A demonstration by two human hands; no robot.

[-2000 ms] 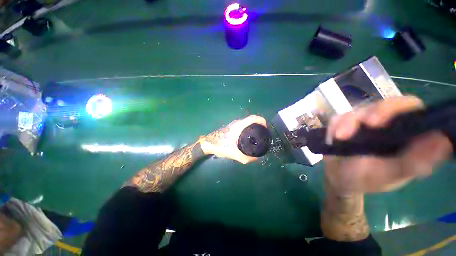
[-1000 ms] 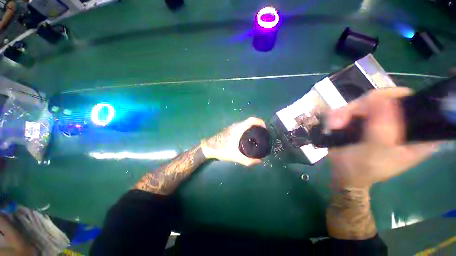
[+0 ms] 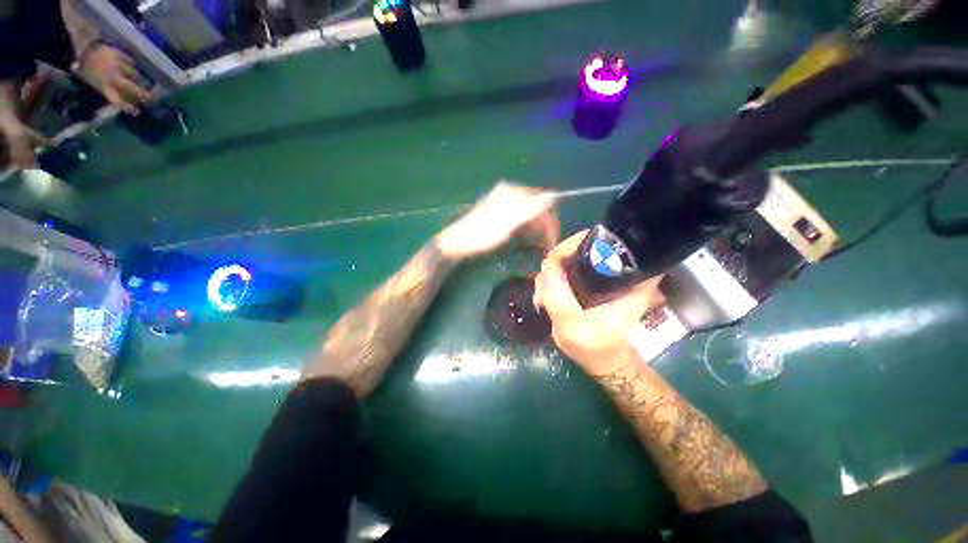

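Observation:
A black cylindrical speaker unit [image 3: 517,310] stands on the green belt, round end up, beside my right hand's fingers. My right hand [image 3: 594,318] is closed around the thick black electric screwdriver [image 3: 679,202], which has a blue-white badge and leans up to the right. Its bit is not visible. My left hand [image 3: 504,220] is blurred, just beyond the unit and left of the screwdriver; whether it holds anything cannot be told. The white screw feeder [image 3: 706,288] lies behind the screwdriver, partly hidden.
A clear round dish [image 3: 743,356] lies right of my right hand. Lit units stand at left [image 3: 230,288], top [image 3: 401,37] and beyond the screwdriver [image 3: 602,101]. A clear plastic bag [image 3: 72,318] is at far left. Another person's hands [image 3: 111,76] are at top left.
My left hand has left the unit and moved up beyond it. My right hand has brought the screwdriver left from the feeder, beside the unit, and tilted it up. The clear dish now shows.

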